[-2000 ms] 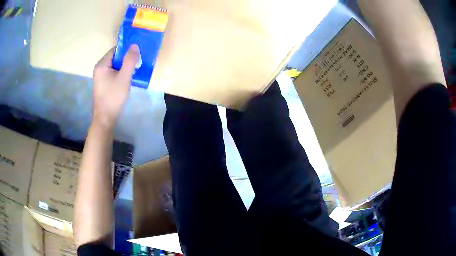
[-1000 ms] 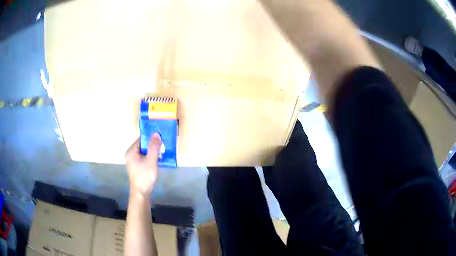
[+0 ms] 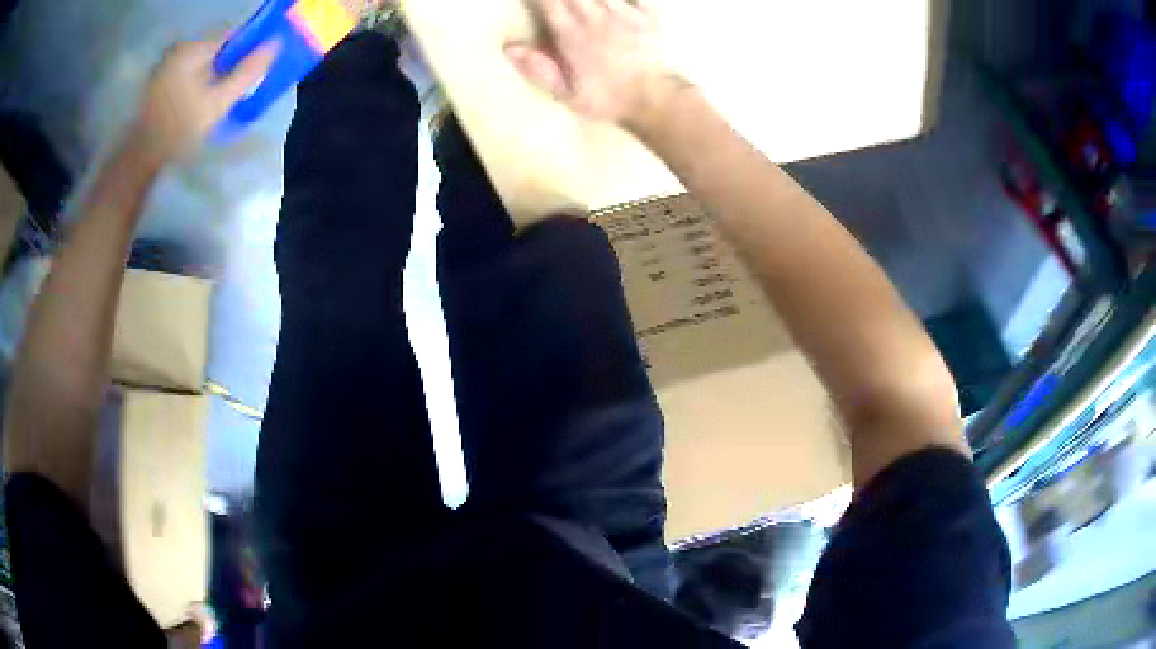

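Observation:
A large brown shipping carton (image 3: 786,76) lies in front of my legs at the top centre and right, its top washed out by glare. My right hand (image 3: 596,51) lies on the carton's top near its left edge, fingers apart, holding nothing. My left hand (image 3: 190,95), somewhat blurred, grips a blue tape dispenser with an orange part (image 3: 282,57) at the upper left, off the carton. The dispenser's far end is near the top edge of the picture.
A brown carton with black print (image 3: 723,380) stands beside my right leg. Smaller brown cartons (image 3: 162,482) are at the lower left. A bench or line with a pale surface (image 3: 1090,507) curves along the right rim. Part of another person's hand (image 3: 193,626) shows at the bottom left.
The view has turned, so the carton now sits to the upper right. The dispenser in my left hand is off the carton's top, and my right hand has come into view on it.

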